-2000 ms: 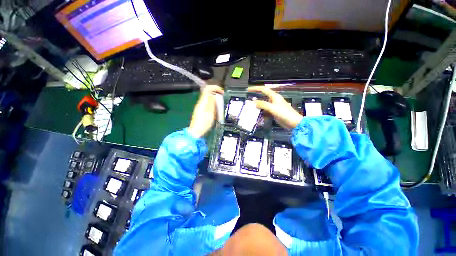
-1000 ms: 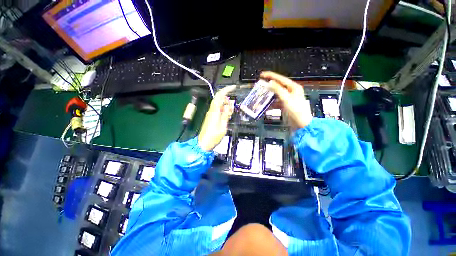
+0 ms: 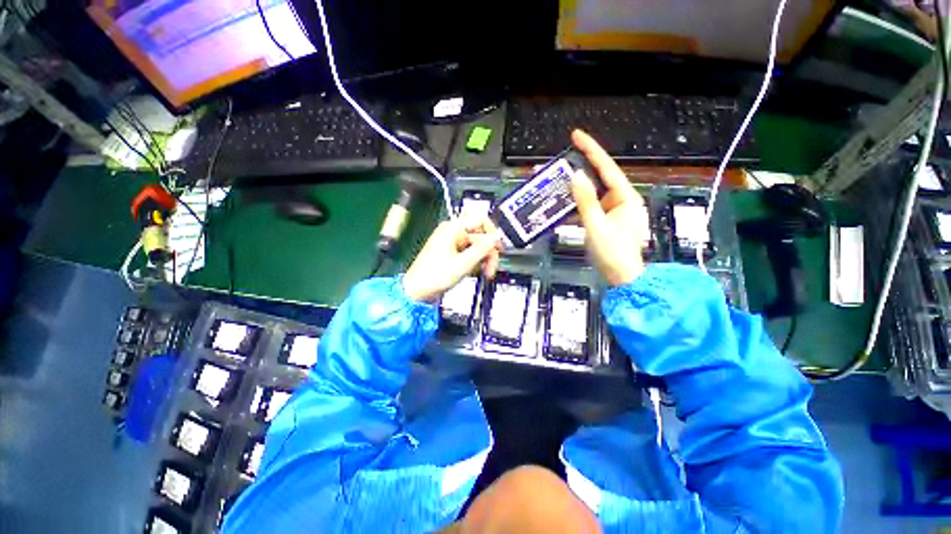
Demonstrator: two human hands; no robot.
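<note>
A cabled test piece [image 3: 537, 201], dark with a pale edge and white-purple print, is held tilted above the clear blister tray [image 3: 615, 367]. My right hand [image 3: 615, 214] grips its upper right end between thumb and fingers. My left hand [image 3: 455, 256] has its fingers at the lower left end, where a white test cable [image 3: 388, 136] comes down. Electronic units [image 3: 507, 310] with white faces lie in the tray pockets. The hands and test piece hide part of the tray's back row.
A black barcode scanner [image 3: 784, 245] and a white bar [image 3: 847, 265] lie right of the tray. A second scanner [image 3: 395, 221] and a mouse [image 3: 301, 212] lie left. Keyboards [image 3: 626, 127] stand behind. Filled trays [image 3: 242, 391] are lower left; stacked trays [image 3: 928, 302] are at right.
The white-faced unit held two seconds ago is no longer in my hands. The test piece has turned its printed face up, and my left fingers have come to its lower end.
</note>
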